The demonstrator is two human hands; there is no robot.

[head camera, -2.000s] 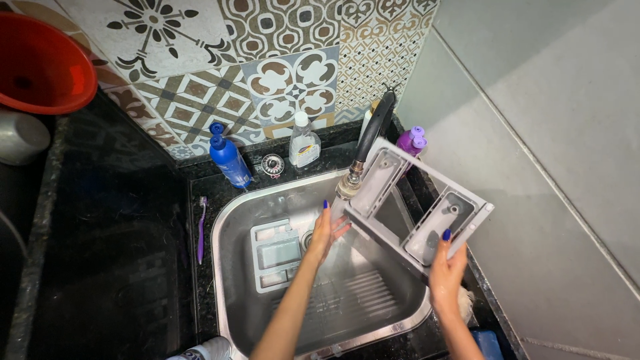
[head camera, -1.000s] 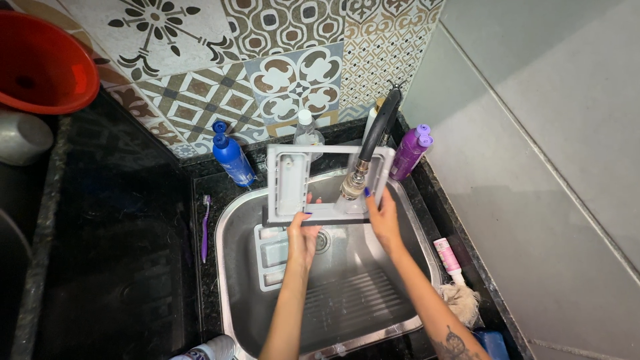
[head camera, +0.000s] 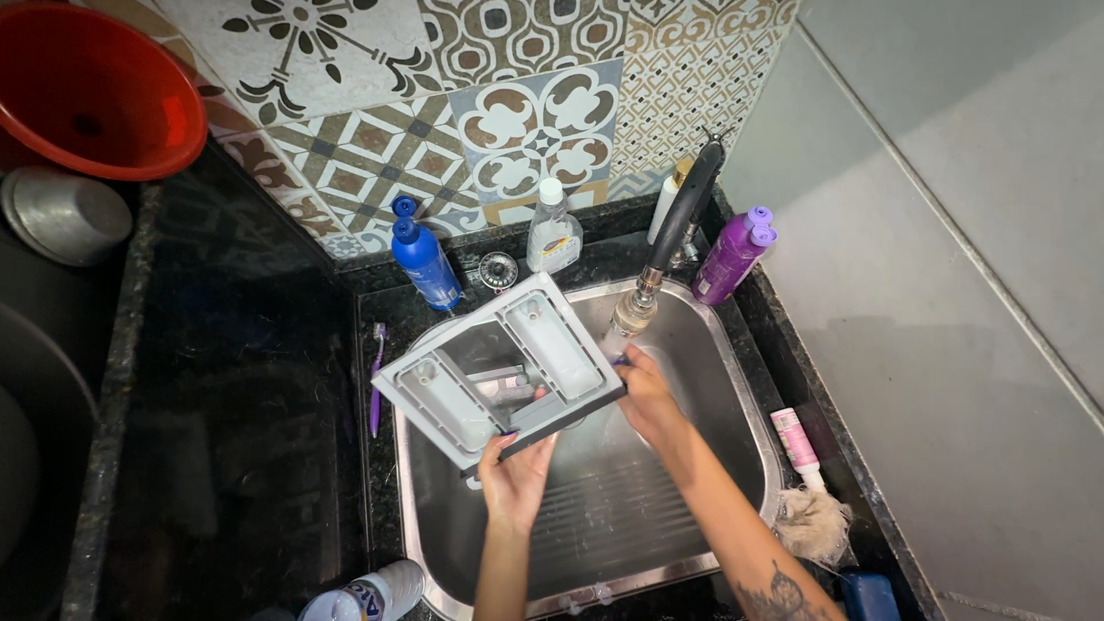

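Observation:
A grey plastic drawer with two compartments and an open middle [head camera: 552, 345], which looks like a washing machine's detergent drawer, is held tilted over the steel sink [head camera: 724, 552]. My left hand [head camera: 517, 483] grips its lower dark edge, thumb on top. At its right corner is my right hand [head camera: 647, 392], fingertips by the edge and close under the faucet [head camera: 638, 306], where water seems to run. A smaller light plastic part [head camera: 504, 384] lies in the basin, seen through the drawer's gap and mostly hidden.
Behind the sink stand blue bottles [head camera: 427, 267], a sink strainer [head camera: 498, 271], a clear bottle [head camera: 554, 233] and purple bottles [head camera: 729, 259]. A purple toothbrush [head camera: 375, 388] lies left. At right are a pink-labelled bottle [head camera: 795, 440] and a fibrous scrubber [head camera: 813, 524]. A red basin [head camera: 95, 86] sits upper left.
The drawer has moved from the right of the faucet to its left and now tilts the other way. Both hands have moved along with it, still at its edge.

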